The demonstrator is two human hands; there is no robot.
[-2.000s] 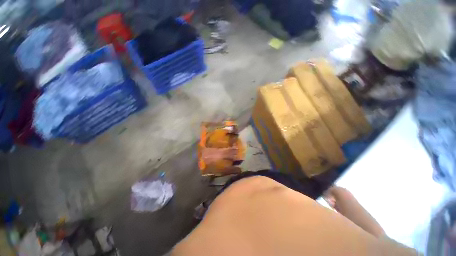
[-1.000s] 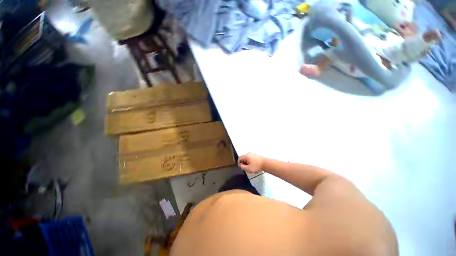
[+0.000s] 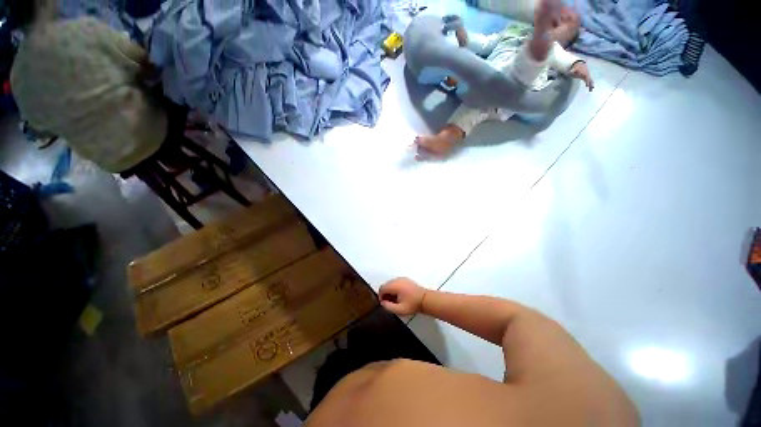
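The white worktable (image 3: 467, 217) lies in front of me, with a thin seam line across it. My right hand (image 3: 402, 297) rests at the table's near left edge, its fingers curled, with nothing visible in it. My bare right arm reaches to it from the lower right. My left hand is not in view. A light-blue padded baby seat (image 3: 455, 62) is on the table at the top, with a baby (image 3: 521, 71) in white clothes in it, one leg stretched out over the table. A loose heap of blue-grey garments (image 3: 271, 62) lies at the table's far left edge.
Two brown taped cartons (image 3: 275, 329) lie side by side on the floor along the table's left edge. A padded stool (image 3: 88, 92) with dark legs is beyond them. Striped garments (image 3: 638, 33) lie at the top right. A red-orange packet (image 3: 755, 257) is at the right edge.
The view has swung right and onto the table; the plastic crates and small wooden stool have left it. My right hand stays at the table edge. The baby's arms and legs have moved.
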